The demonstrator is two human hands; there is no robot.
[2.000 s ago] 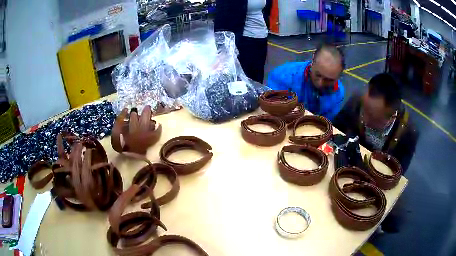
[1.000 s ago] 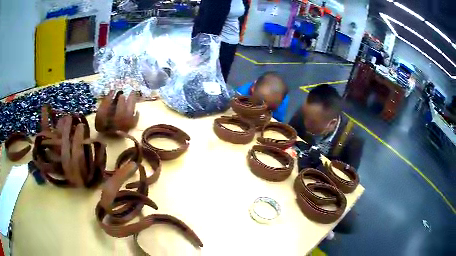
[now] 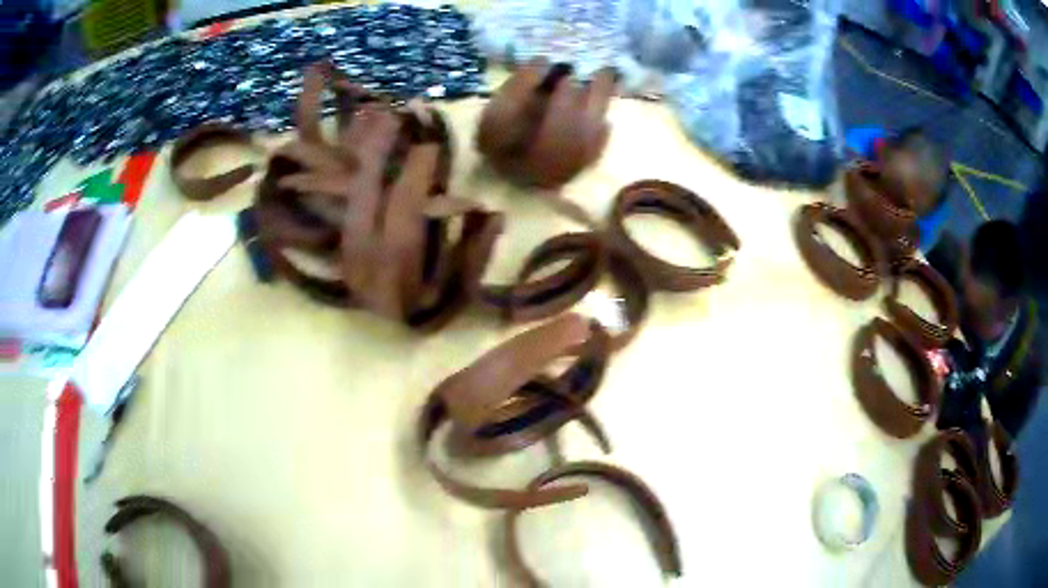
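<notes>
Neither of my hands is in the picture. The frame is blurred. Nearest in front of me, loose brown curled straps lie overlapping on the table, one curving out at the bottom edge. Another curled strap lies at the bottom left, cut off by the edge. A tangled strap pile stands behind, with an upright strap bundle beyond it. A single strap ring lies right of the pile. Nested strap coils stand along the right table edge.
Small shiny metal pieces cover the far edge. Clear plastic bags stand at the far right. A pale ring lies at right front. A white strip and a dark red phone-like thing are at left. People are beyond the right edge.
My view has turned down and to the left, so the table things appear further right. The left strip and phone-like thing show again, and a curled strap shows at the bottom left.
</notes>
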